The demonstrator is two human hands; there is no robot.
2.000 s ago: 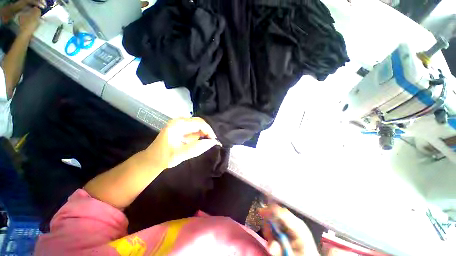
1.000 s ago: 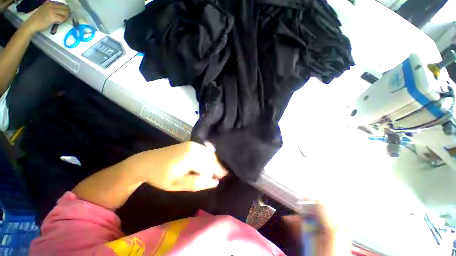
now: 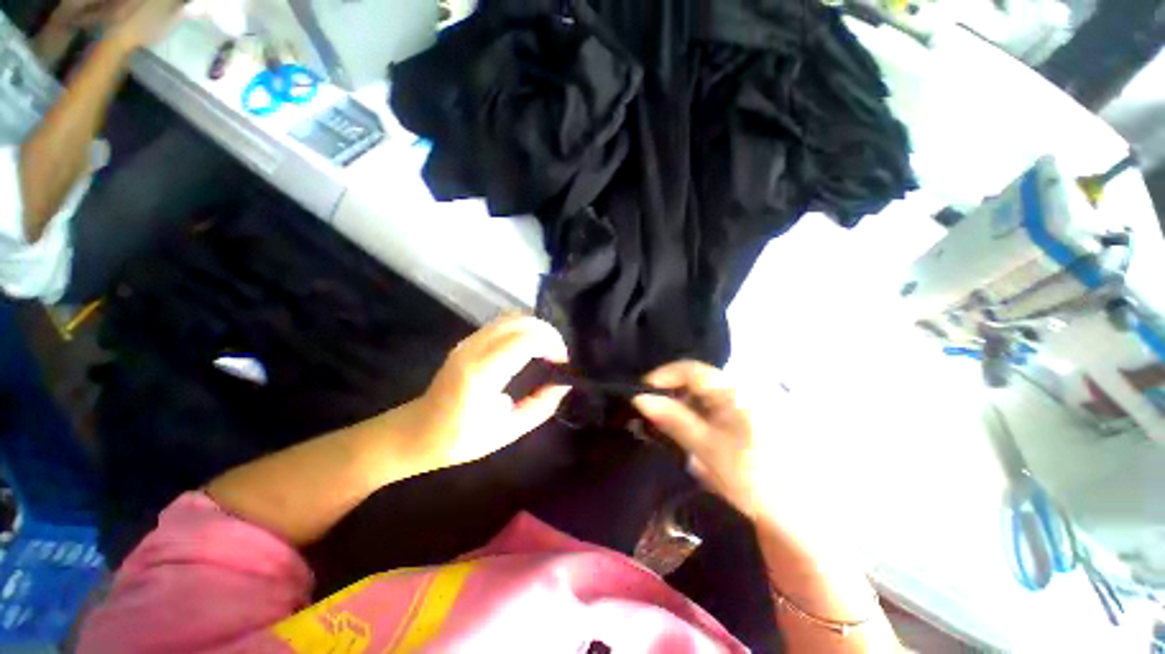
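The black garment lies heaped on the white table and hangs over its front edge towards my lap. My left hand and my right hand each pinch a narrow black edge of it, stretched between them at the table's front edge. The fingertips of my right hand are slightly blurred. Blue-handled scissors lie on the table at the right, blades pointing to the machine.
The white sewing machine head with a blue stripe stands at the right. Other blue scissors lie at the upper left, near another person's arm. A blue crate is at the lower left. Thin dark tools lie at the right.
My right hand has let go of the blue-handled scissors, which now lie on the table, and has moved left and up to grip the garment's edge beside my left hand.
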